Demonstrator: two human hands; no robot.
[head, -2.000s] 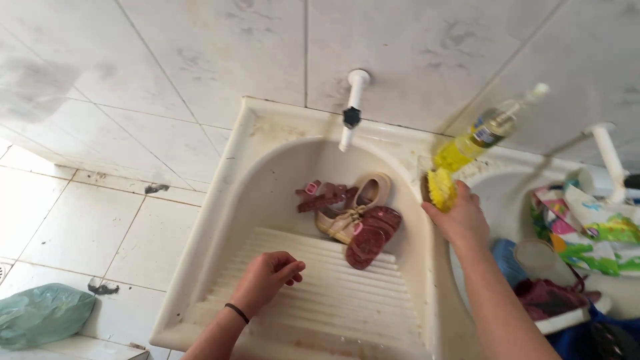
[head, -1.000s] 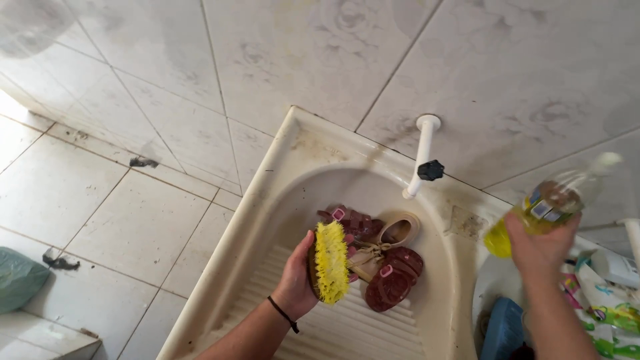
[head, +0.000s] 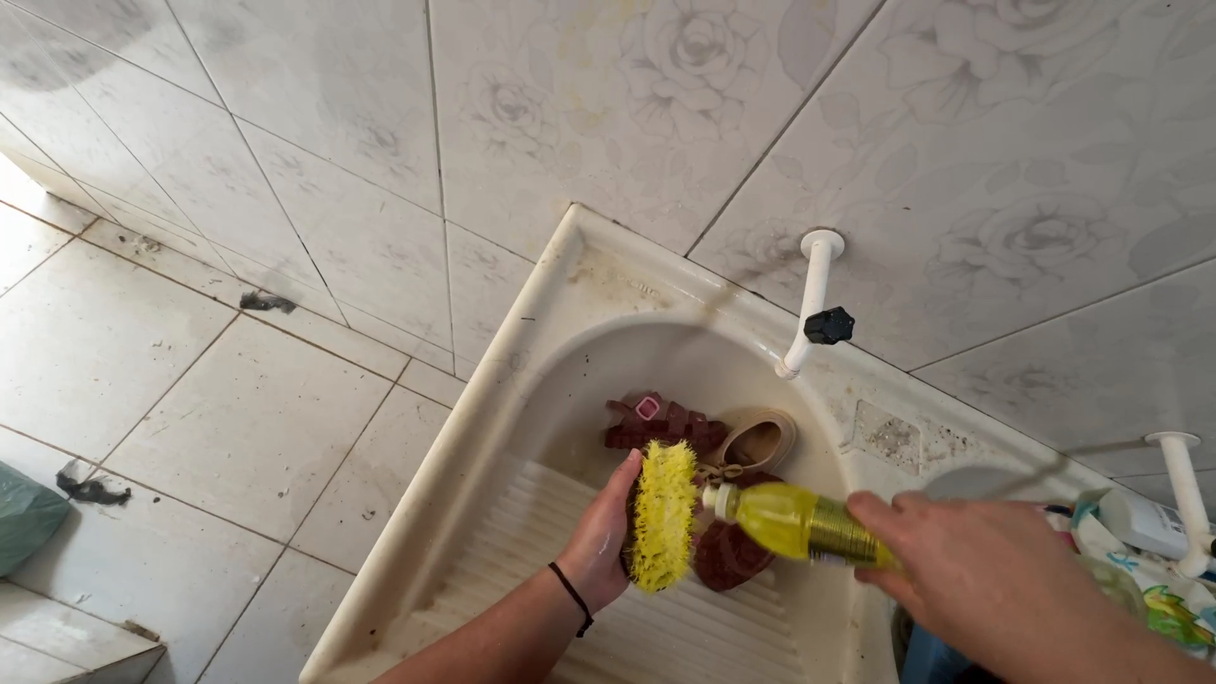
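My left hand [head: 600, 546] holds a scrub brush [head: 665, 516] over the laundry sink, its yellow bristles facing up and toward the right. My right hand [head: 950, 560] grips a clear plastic bottle of yellow liquid [head: 784, 518], tipped on its side with its white spout at the bristles. Whether liquid is coming out cannot be seen. Below lie a dark red sandal with a pink buckle [head: 665, 423], a beige shoe with a bow [head: 760, 439] and another dark red sandal [head: 727, 556], partly hidden by the bottle.
The sink [head: 465, 456] has a ribbed washboard slope. A white tap [head: 812, 294] with a black handle juts from the tiled wall above it. At right, a second tap [head: 1183, 494] stands over a basin holding packages and a blue item [head: 931, 655]. A green plastic bag [head: 27, 518] lies far left.
The brush has passed from my right hand to my left. My right hand has picked up the bottle from the sink's back ledge and brought it, tilted, to the brush.
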